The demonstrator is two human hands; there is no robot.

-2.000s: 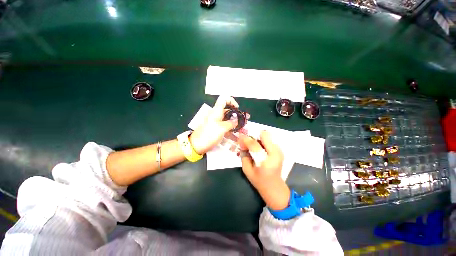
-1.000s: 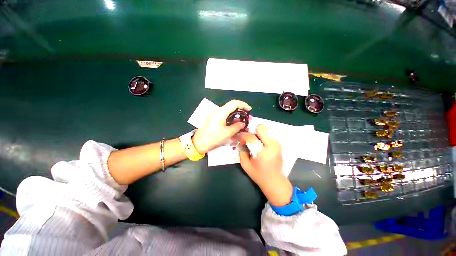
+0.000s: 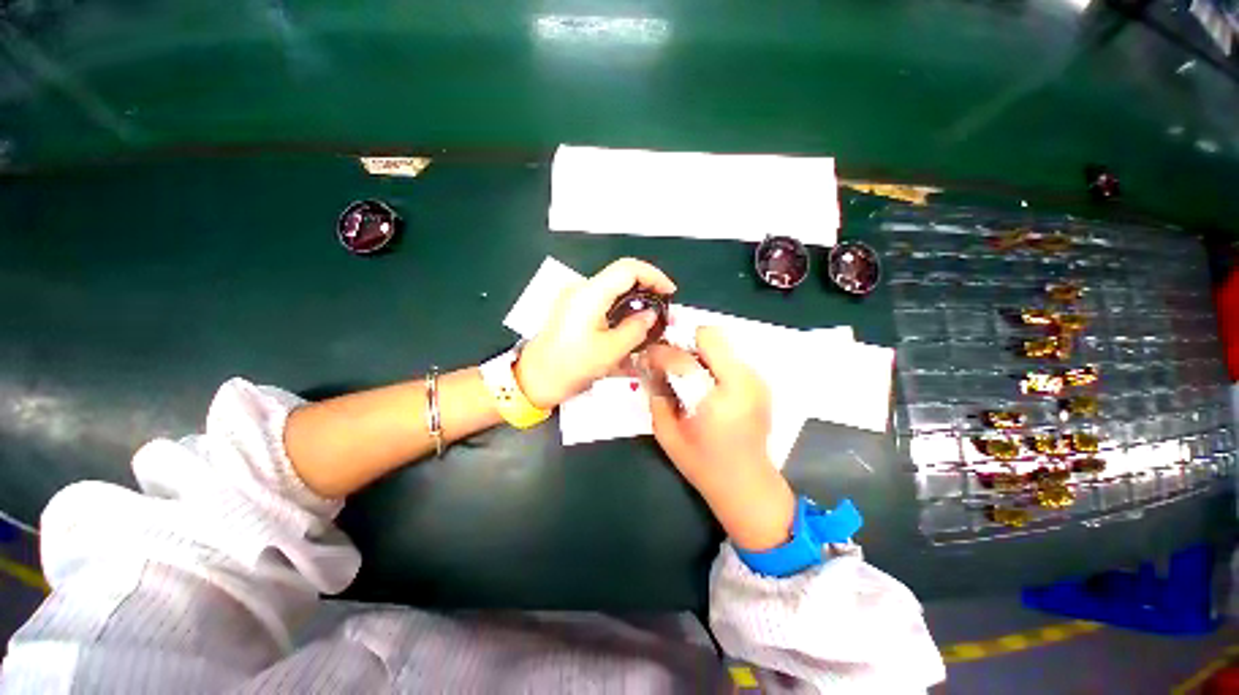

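Note:
My left hand [image 3: 578, 342] is bare and holds a black, shiny round housing [image 3: 636, 312] between thumb and fingers, its open face up. My right hand [image 3: 720, 407] is just to the right and below, its fingers bent close to the housing's lower edge. Whether it holds tweezers or a small piece cannot be made out. White sheets [image 3: 836, 378] lie under both hands; a tiny red mark shows on one below the fingers.
Two round housings [image 3: 781, 262] stand right of centre, another [image 3: 367, 227] at the left, and a small dark one [image 3: 1102, 182] at far right. A long white sheet [image 3: 693, 194] lies beyond the hands. A clear blister tray [image 3: 951, 394] with gold parts is at right.
The right fingertips have shifted slightly around the housing's lower edge. The left hand keeps its hold on the housing. The whole view has shifted slightly.

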